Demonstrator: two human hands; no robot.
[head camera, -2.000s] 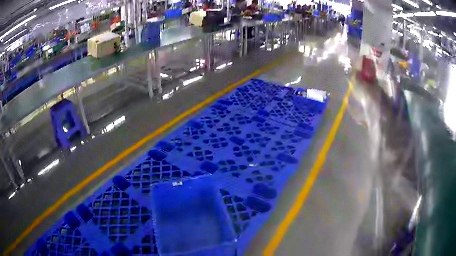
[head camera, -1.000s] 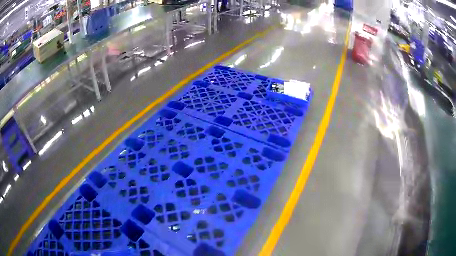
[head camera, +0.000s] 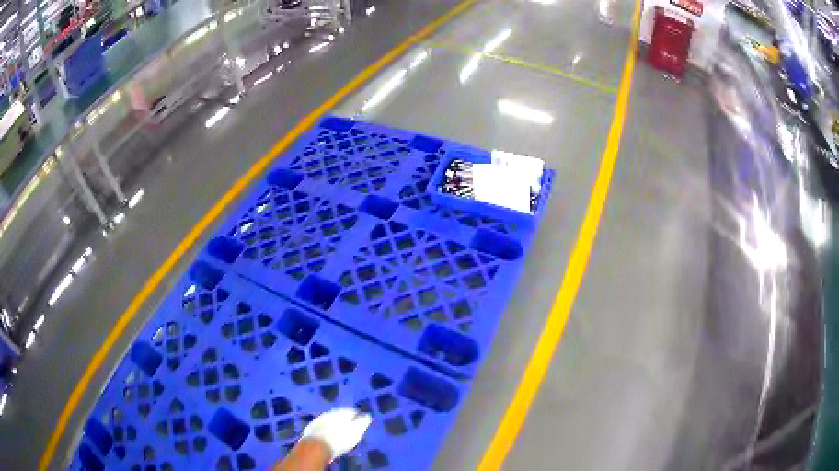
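Observation:
A shallow blue bin (head camera: 545, 195) sits on the far right corner of the blue pallets (head camera: 322, 345). White sheets (head camera: 501, 184) lie in its middle and right part. Thin dark and light pieces, which look like cable ends, show at its left side. My left hand (head camera: 339, 430), in a white glove with bare forearm above it, is low in the picture over the near pallet, well short of the bin. It is small and blurred; its fingers cannot be made out and no held thing shows. My right hand is not in view.
Yellow floor lines run along the left and right (head camera: 575, 276) of the pallets. Benches with metal legs stand at the left. A red box (head camera: 671, 42) stands by a white pillar at the upper right. More benches are blurred along the right edge.
The view has moved forward along the pallets, so the bin with sheets looks nearer. An empty blue bin low in the oldest frame is out of view. My left hand has come into view.

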